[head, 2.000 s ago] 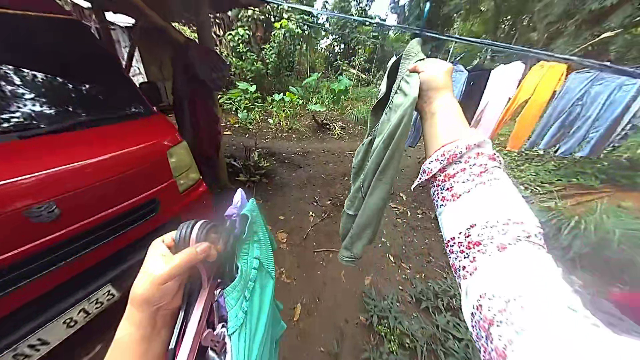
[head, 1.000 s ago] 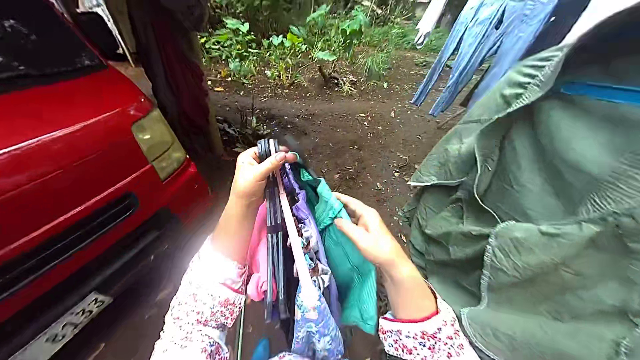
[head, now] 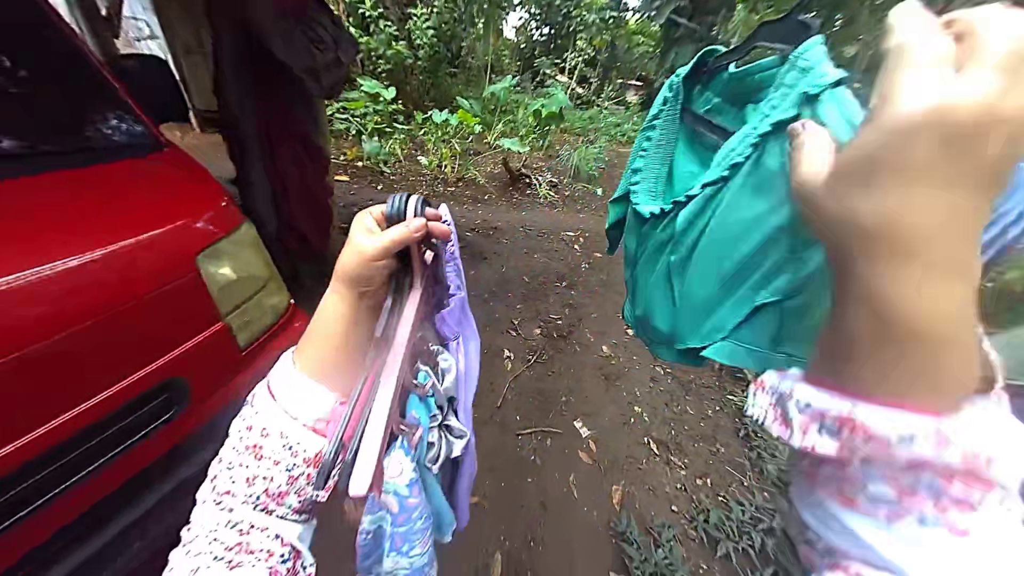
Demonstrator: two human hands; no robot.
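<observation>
My left hand (head: 380,252) is closed around the hooks of several black and pink hangers (head: 392,384), from which a lavender garment (head: 462,344) and a blue patterned garment (head: 400,508) hang. At the upper right, my right hand (head: 904,152) is raised and blurred, beside a green garment (head: 736,248) with a ruffled collar. That garment hangs on a black hanger (head: 772,34). The thumb of my right hand is near its collar; whether the fingers grip the hanger cannot be told.
A red vehicle (head: 104,296) with a rectangular lamp stands close on the left. Dark cloth (head: 268,120) hangs behind it. Leaf-strewn bare soil (head: 552,416) runs ahead to green plants (head: 480,120). Part of a blue garment shows at the right edge.
The green garment was beside the bundle in my left hand and is now apart from it, at the upper right. My right hand has moved up and right. The olive garment is out of view.
</observation>
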